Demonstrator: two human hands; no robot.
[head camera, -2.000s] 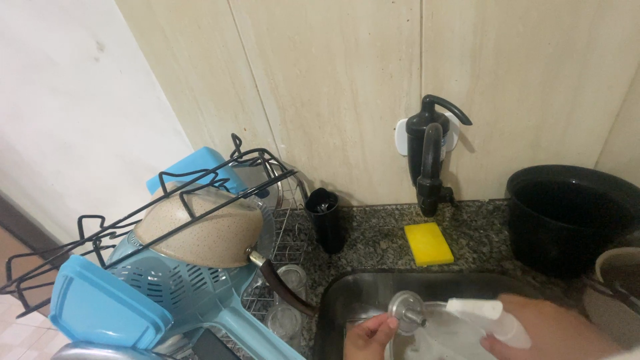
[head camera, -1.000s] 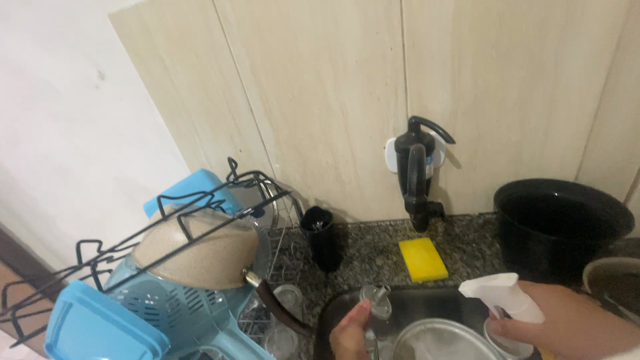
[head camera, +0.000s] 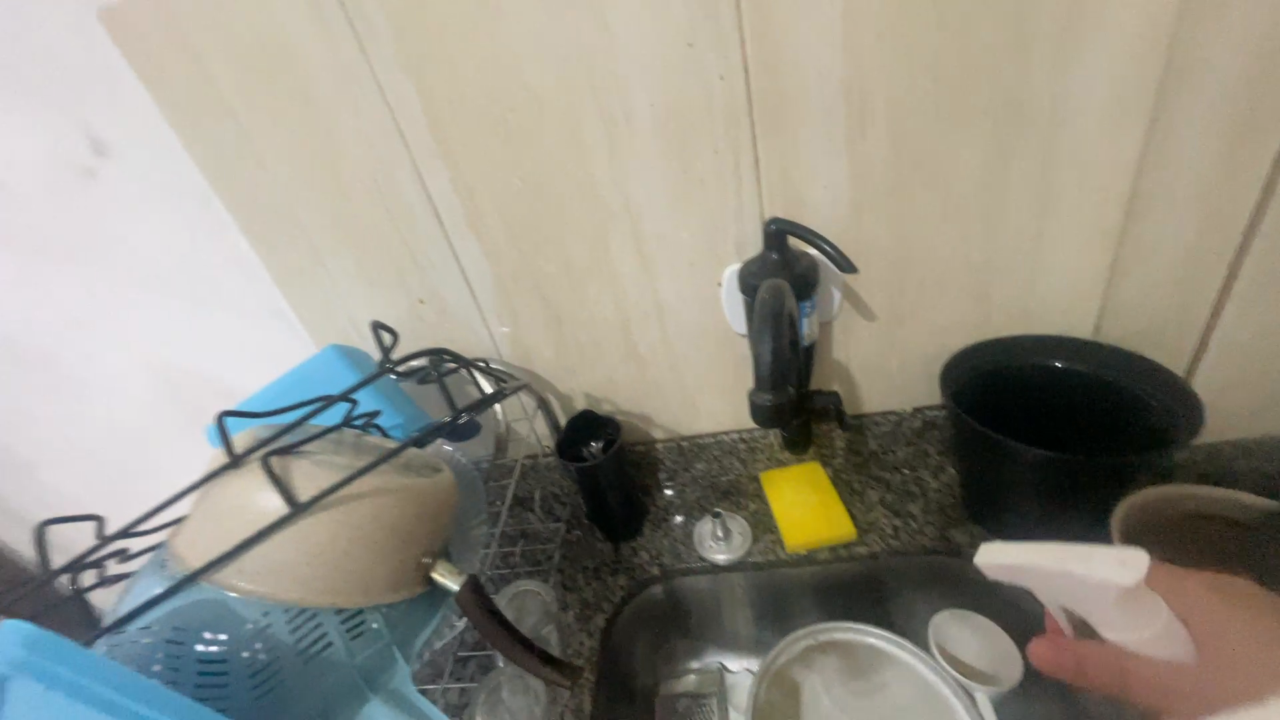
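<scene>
My right hand (head camera: 1170, 640), at the lower right, is wrapped around a white spray-bottle trigger head (head camera: 1065, 565) above the sink; the lower part of what it holds is hidden. My left hand is out of view. A small round metal sink strainer (head camera: 722, 537) with a central knob lies on the granite counter, left of a yellow sponge (head camera: 808, 506). In the steel sink (head camera: 660, 620) are a round metal pot or pan (head camera: 865, 680), a small white cup (head camera: 975, 648) and a metal grater-like piece (head camera: 693, 697).
A black faucet (head camera: 780, 350) stands behind the sponge. At the right are a large black pot (head camera: 1070, 440) and a brown-rimmed container (head camera: 1200, 510). A wire dish rack (head camera: 520, 520) at the left holds a beige pan (head camera: 320, 530) and a blue colander (head camera: 220, 640). A black cup (head camera: 600, 475) stands beside it.
The strainer, held in my left hand in the earlier frames, now lies on the counter, let go. My left hand has left the view. The right hand still holds the sprayer.
</scene>
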